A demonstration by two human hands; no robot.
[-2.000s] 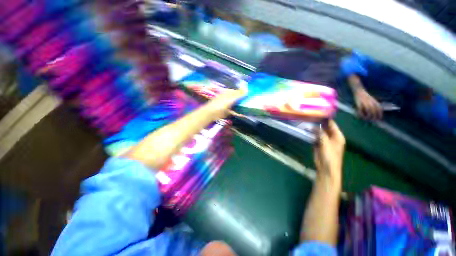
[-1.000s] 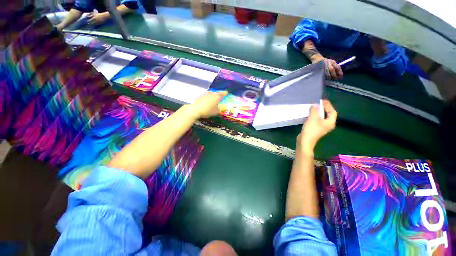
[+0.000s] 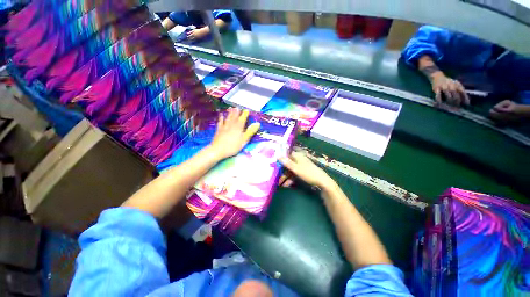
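Note:
A printed box (image 3: 247, 174) with magenta, blue and orange swirls lies on a low pile of printed boxes (image 3: 218, 213) in front of me. My left hand (image 3: 233, 136) rests on the box's upper left part, fingers spread; one finger has a yellow cover. My right hand (image 3: 303, 169) holds the box's right edge, its fingertips partly hidden at the side. On the green belt, a white box base (image 3: 357, 123) sits right of a printed lid (image 3: 297, 103), with another white base (image 3: 254, 91) farther left.
A tall leaning stack of printed boxes (image 3: 104, 75) stands at the left above a brown carton (image 3: 87, 171). More printed boxes (image 3: 494, 243) are at the lower right. A chipped rail (image 3: 372, 181) borders the belt. A person's hand (image 3: 449, 90) is across the line.
The tilted white base has left my right hand and lies flat on the belt. Both hands have moved to the printed box on the near pile. The view has shifted left.

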